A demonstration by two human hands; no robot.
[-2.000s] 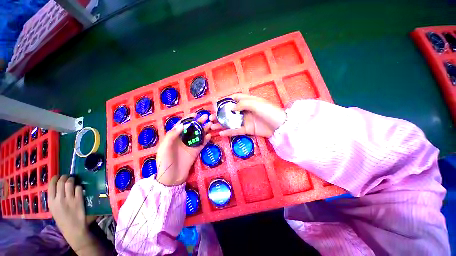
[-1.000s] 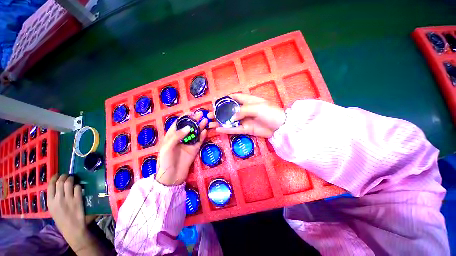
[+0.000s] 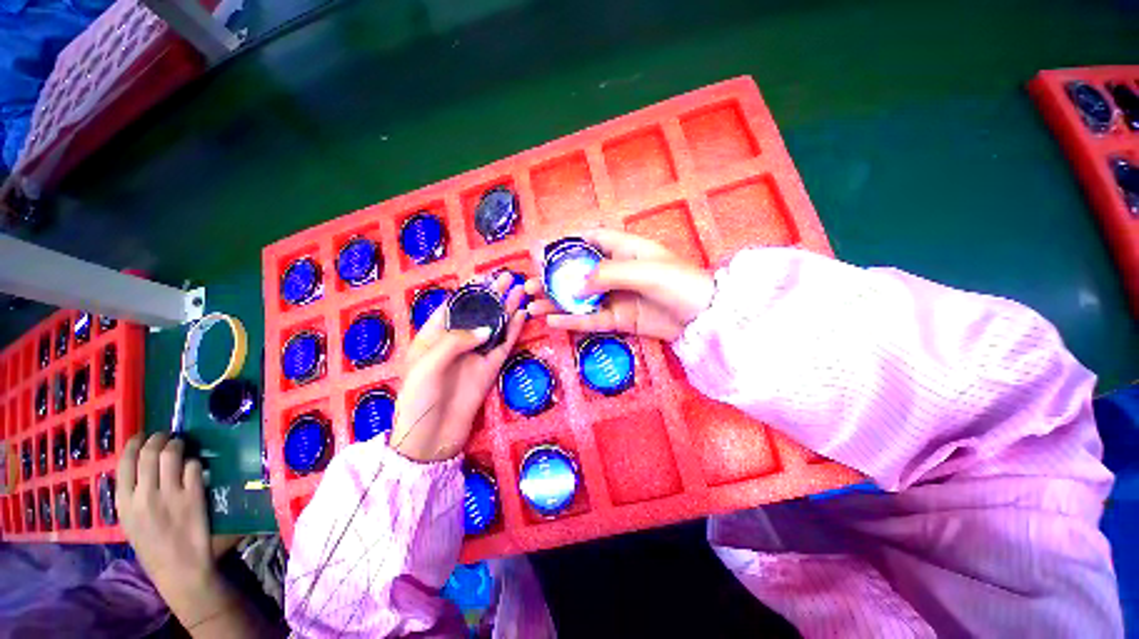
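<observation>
My left hand holds a round watch head with a dark display, above the middle of the foam tray. My right hand holds a second watch head beside it, its display lit white and pale blue, with a finger over its right part. The red-orange foam tray lies below. Its left and middle pockets hold several blue-lit watches, one with a bright white band. A watch in the back row looks dark grey. The pockets at the right and back right are empty. My hands and sleeves hide some pockets.
Another person's hand rests at the lower left by a neighbour's tray. A yellow-white ring and a loose dark watch head lie on the green bench. A metal post, stacked trays and a right-hand tray also show.
The display in my left hand has gone from green marks on black to dark. The one in my right hand has turned from greyish to bright white-blue. Both hands have barely moved.
</observation>
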